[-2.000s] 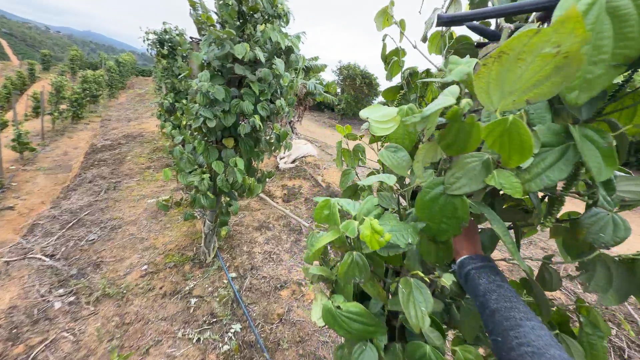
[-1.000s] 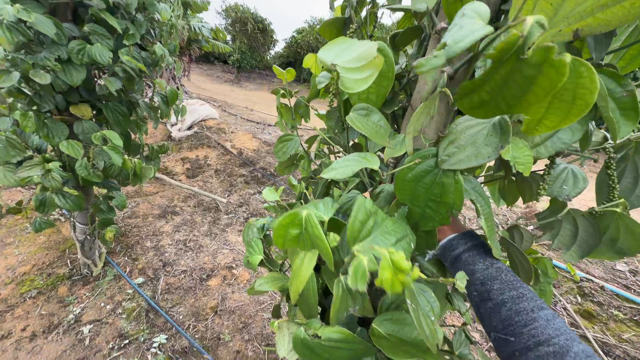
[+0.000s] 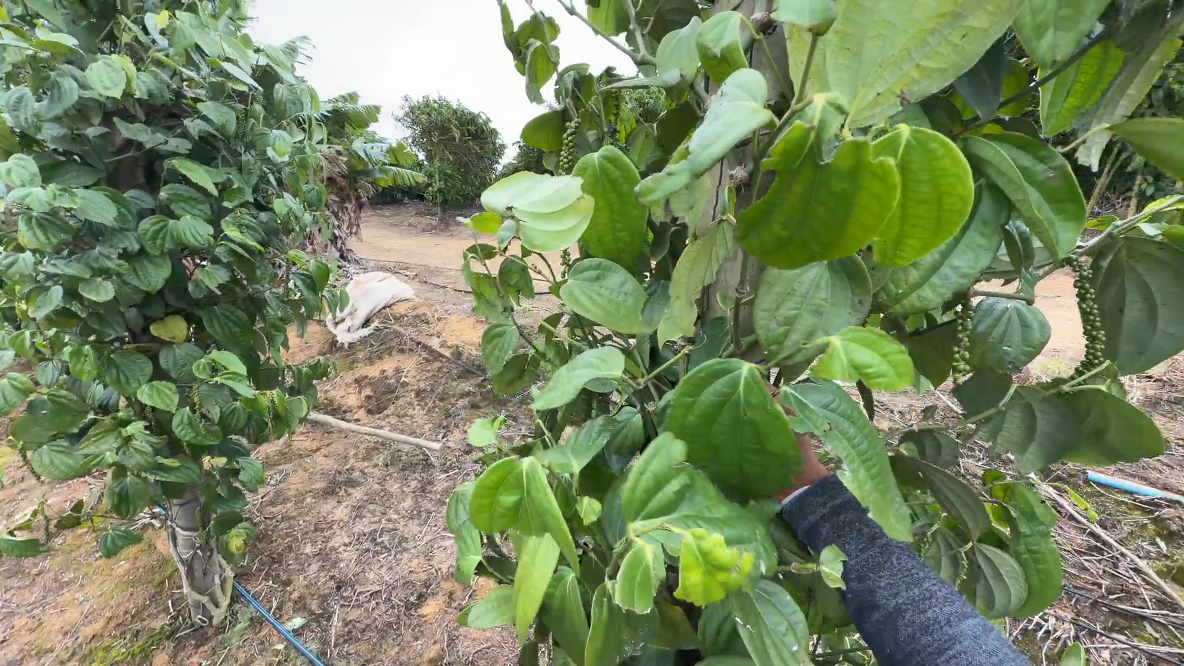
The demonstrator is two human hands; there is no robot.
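My right hand [image 3: 807, 470], at the end of a dark grey sleeve, reaches in among the leaves of a pepper vine [image 3: 731, 430]. Leaves cover its fingers, so what it touches or holds is hidden. The vine climbs a wooden post [image 3: 726, 213] right in front of me. Green peppercorn spikes hang on it: one long spike [image 3: 1088, 314] at the right, a smaller one [image 3: 962, 340] beside it, and another [image 3: 568, 148] near the top. My left hand is out of view.
Another pepper vine [image 3: 157, 277] stands at the left, with a blue hose [image 3: 277, 624] by its base. Behind lie a pale sack [image 3: 368, 301] and a stick [image 3: 375, 431] on the dry ground. A light blue pipe [image 3: 1136, 487] shows at the right, and bushes [image 3: 453, 148] stand farther back.
The view has swung right and come closer to the vine. My right hand stays among its leaves throughout.
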